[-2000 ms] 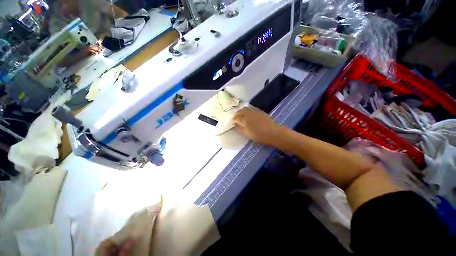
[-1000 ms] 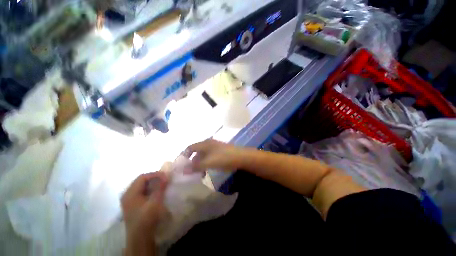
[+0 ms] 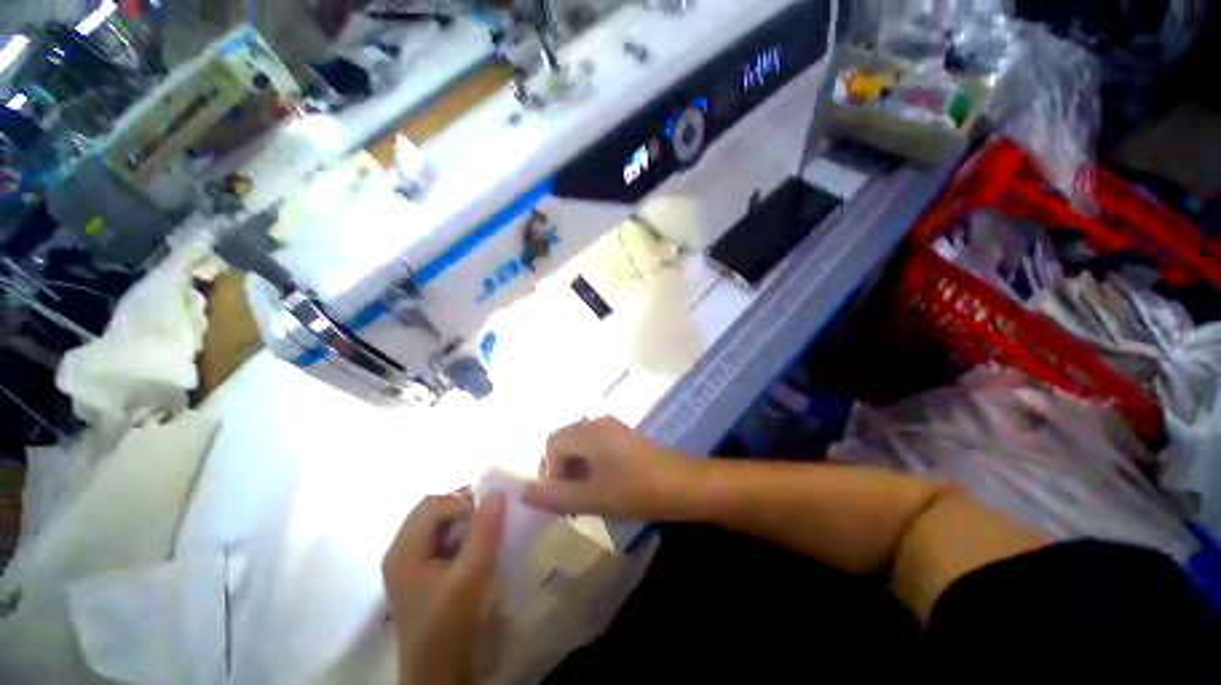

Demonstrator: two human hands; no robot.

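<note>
My left hand (image 3: 449, 569) and my right hand (image 3: 603, 468) are close together at the table's front edge, below the needle area. Both pinch a whitish cloth piece (image 3: 516, 515) between their fingertips. A cream garment panel (image 3: 583, 569) lies beneath it and hangs over the edge toward my lap. More pale panel cloth (image 3: 308, 575) spreads to the left on the table. The sewing machine (image 3: 462, 254) stands behind, its lit needle area (image 3: 455, 375) above my hands. Glare washes out the cloth there.
A pale disc piece (image 3: 666, 335), a small black strip (image 3: 591, 297) and a black phone (image 3: 777, 230) lie right of the needle. A parts tray (image 3: 900, 127) is at the back right. A red basket (image 3: 1031, 321) holds cloth. Crumpled cloth (image 3: 141, 335) lies at left.
My right hand has moved from beside the disc to the front edge and joined my left hand. Both now hold the whitish piece. The camera view has shifted slightly.
</note>
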